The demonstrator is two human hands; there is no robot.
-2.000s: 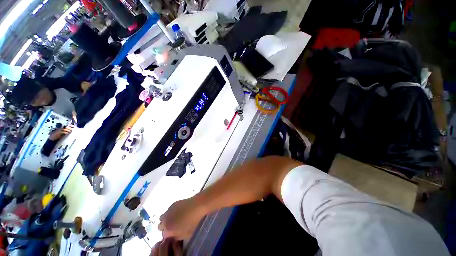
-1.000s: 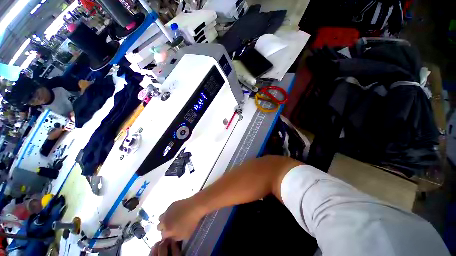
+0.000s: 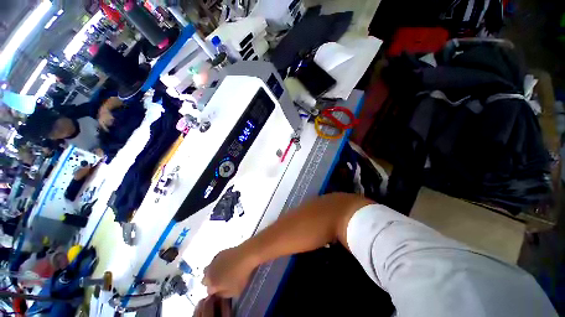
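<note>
My right hand (image 3: 228, 271) rests low at the needle end of the white sewing machine head (image 3: 217, 117), its fingers curled downward. My left hand (image 3: 212, 306) is beside it at the bottom edge, mostly cut off. Any cloth under the fingers is hidden or out of the picture, so I cannot tell what they hold. The presser foot and needle area (image 3: 176, 286) is just left of my right hand, small and blurred. Small dark cut pieces (image 3: 227, 205) lie on the white table beside the machine arm.
Red-orange scissors (image 3: 336, 122) and a thin red tool (image 3: 287, 150) lie toward the table's far end. A grey ruled strip (image 3: 308, 171) runs along the front edge. Dark bundled garments (image 3: 477, 136) are at right. Thread cones (image 3: 118, 67) stand behind. Another person (image 3: 87, 127) works at upper left.
The view has shifted slightly. My hands stay together near the needle with little visible movement. The other person's head and hand have moved.
</note>
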